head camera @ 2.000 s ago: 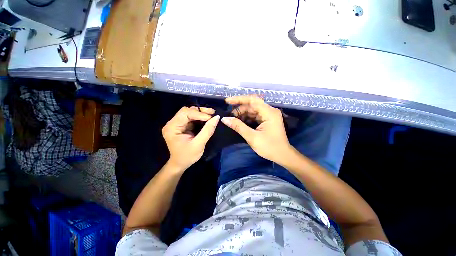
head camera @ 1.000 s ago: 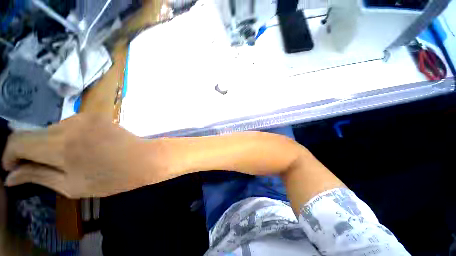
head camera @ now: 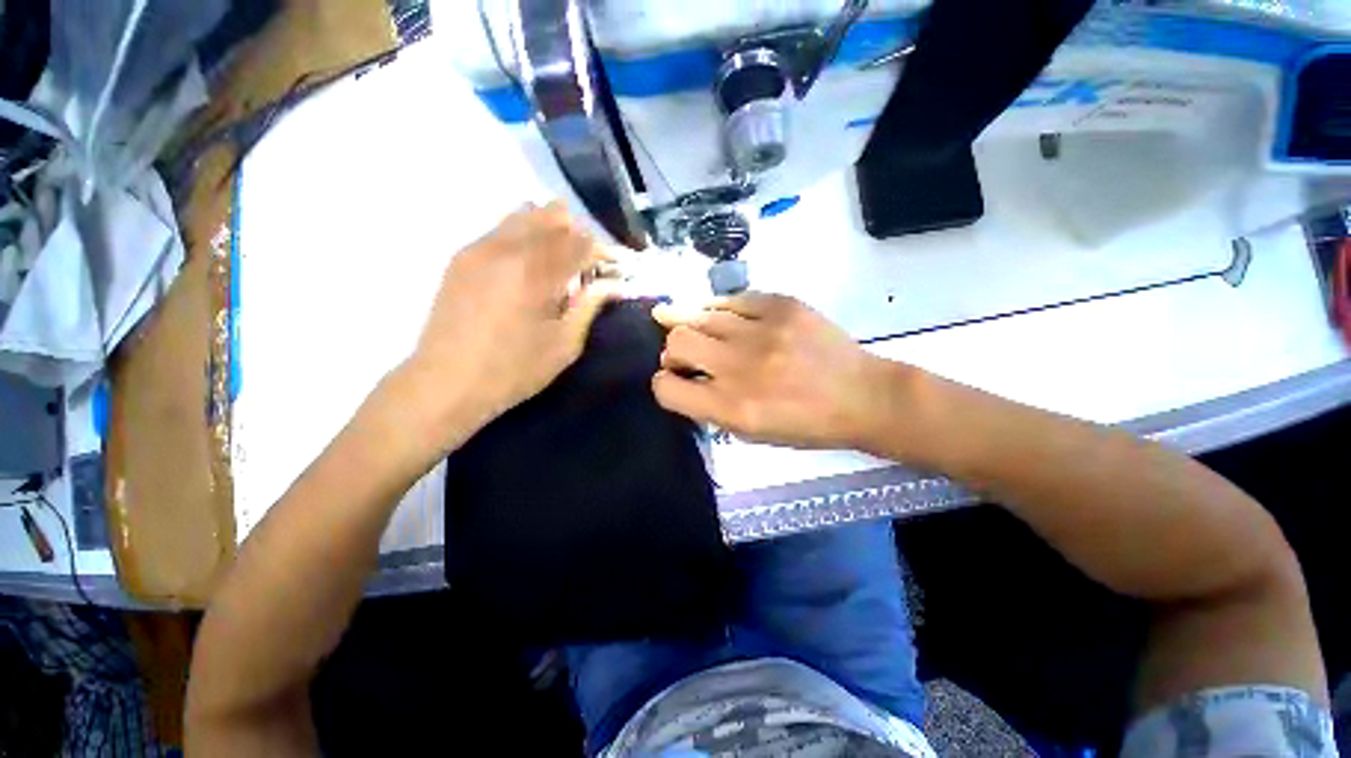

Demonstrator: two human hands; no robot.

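A black fabric panel (head camera: pixel 585 481) lies on the white table and hangs over its front edge onto the lap. Its far end is at the needle area of the sewing machine (head camera: pixel 722 234). My left hand (head camera: pixel 511 304) holds the panel's far left corner. My right hand (head camera: pixel 778 370) pinches its far right corner, fingers curled. The fingertips of both hands are close together just in front of the presser foot area, under bright light. The exact grip of the fingertips and the needle tip are hard to make out.
A large chrome curve (head camera: pixel 571 119) stands left of the needle. A black strip (head camera: pixel 985 74) hangs over the machine head above a black phone-like rectangle (head camera: pixel 922 193). A worn brown board (head camera: pixel 171 385) and white crumpled material (head camera: pixel 111 252) are at left. A measuring tape (head camera: pixel 845 507) runs along the table edge.
The view has shifted to the machine. Both hands have moved from the lap, the right by way of the far left, to the needle area, and a black panel now lies under them.
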